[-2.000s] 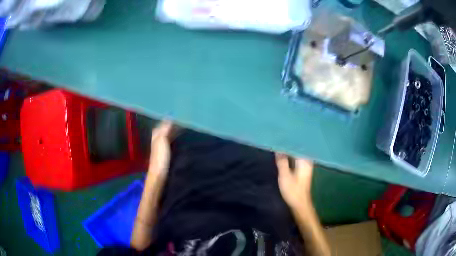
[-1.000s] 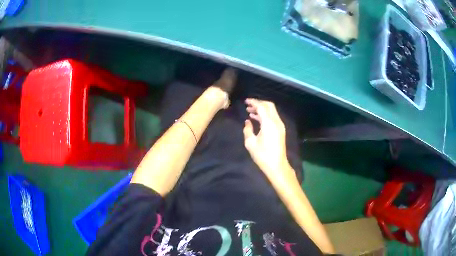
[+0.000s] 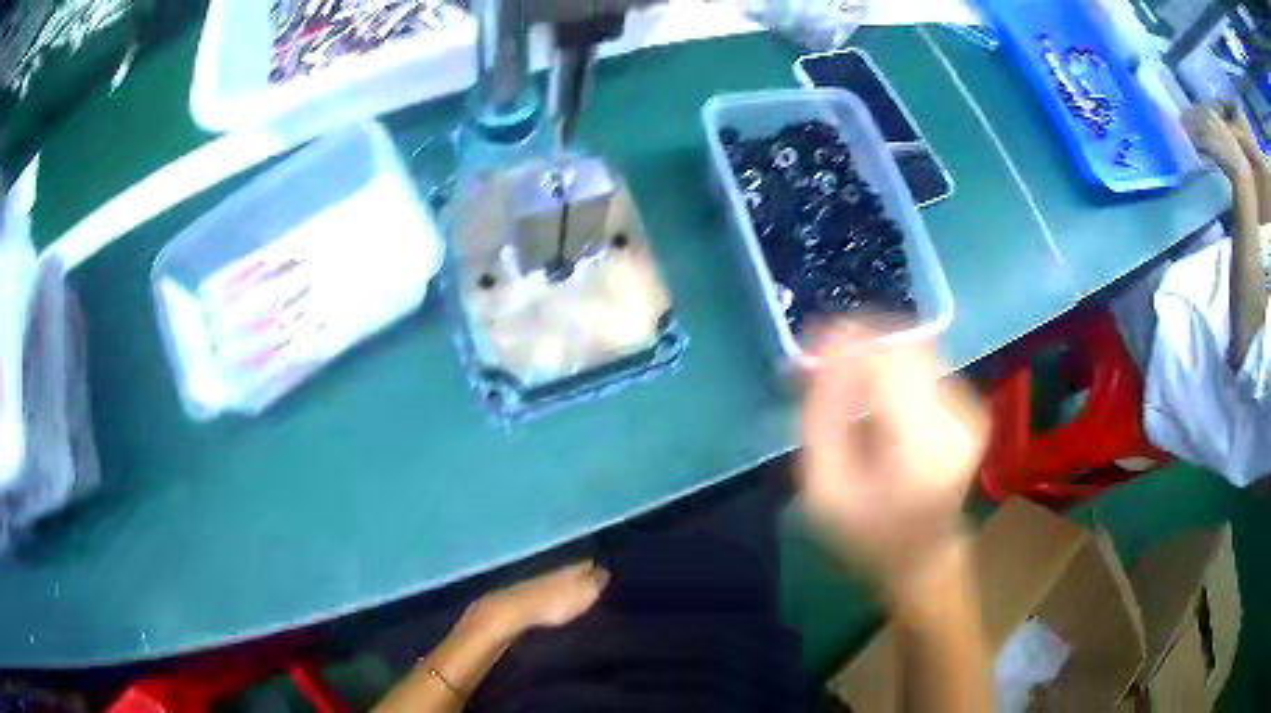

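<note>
My right hand (image 3: 892,439) is blurred, at the front edge of the clear ring tub (image 3: 937,300), over the table's edge. Whether it holds anything cannot be told. The tub holds many small black rings (image 3: 822,223), some with shiny metal centres. My left hand (image 3: 558,596) is low, below the table's edge by my lap, with its fingers together; its grip is unclear. The press base (image 3: 572,327) is a pale worn plate with a silver fixture block (image 3: 565,209) under the dark punch (image 3: 565,119). The clear rod tub (image 3: 181,341) left of it holds thin rods (image 3: 265,307).
A large white tray (image 3: 216,84) of rods stands behind. A phone (image 3: 857,98) lies beyond the ring tub. A blue tray (image 3: 1132,178) with small parts is at far right, near another person's hands (image 3: 1224,139). Stacked clear plastic (image 3: 49,390) is at far left. Red stools and cardboard boxes (image 3: 1059,592) stand below.
The view has moved up and left over the table, showing the press and both tubs. My right hand has risen from my lap to the ring tub; my left hand stays low.
</note>
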